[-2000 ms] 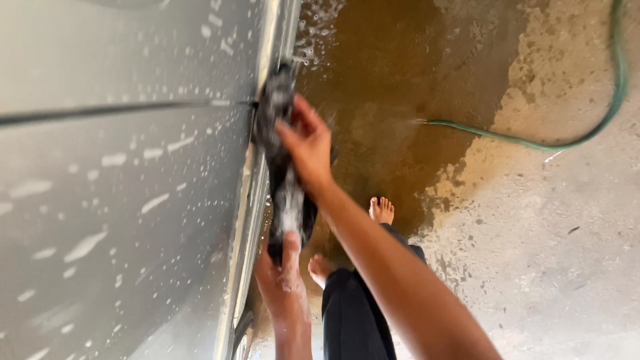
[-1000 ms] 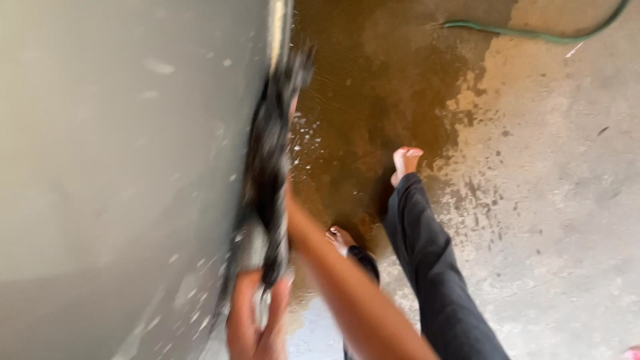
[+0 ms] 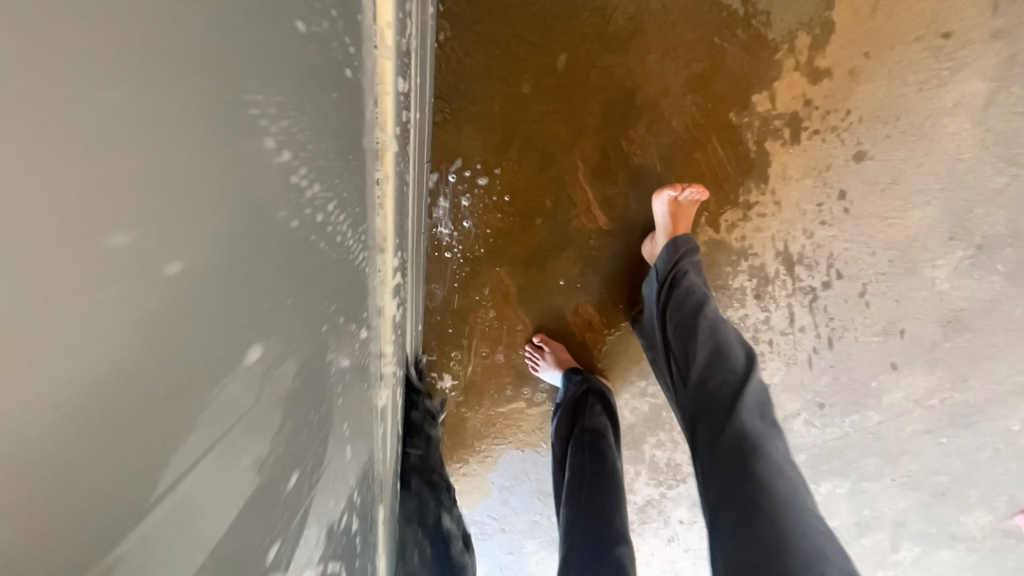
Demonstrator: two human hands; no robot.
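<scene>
Neither of my hands shows in the head view now. A dark wet cloth (image 3: 432,488) hangs at the bottom, close along the lower edge of a grey vehicle body panel (image 3: 184,240); what holds it is out of view. White soap suds and drops dot the panel. A pale, shiny trim strip (image 3: 386,200) runs up its edge, with foam on it. The panel faintly reflects dark shapes near its lower part.
My bare feet, one farther forward (image 3: 676,208) and one nearer the panel (image 3: 550,360), stand on a concrete floor (image 3: 896,360). Brown wet ground (image 3: 576,104) with soap bubbles lies beside the panel.
Both hands, seen earlier on the dark cloth at the panel's edge, have left the view. The cloth has moved down toward the bottom of the view. The green hose is no longer in view.
</scene>
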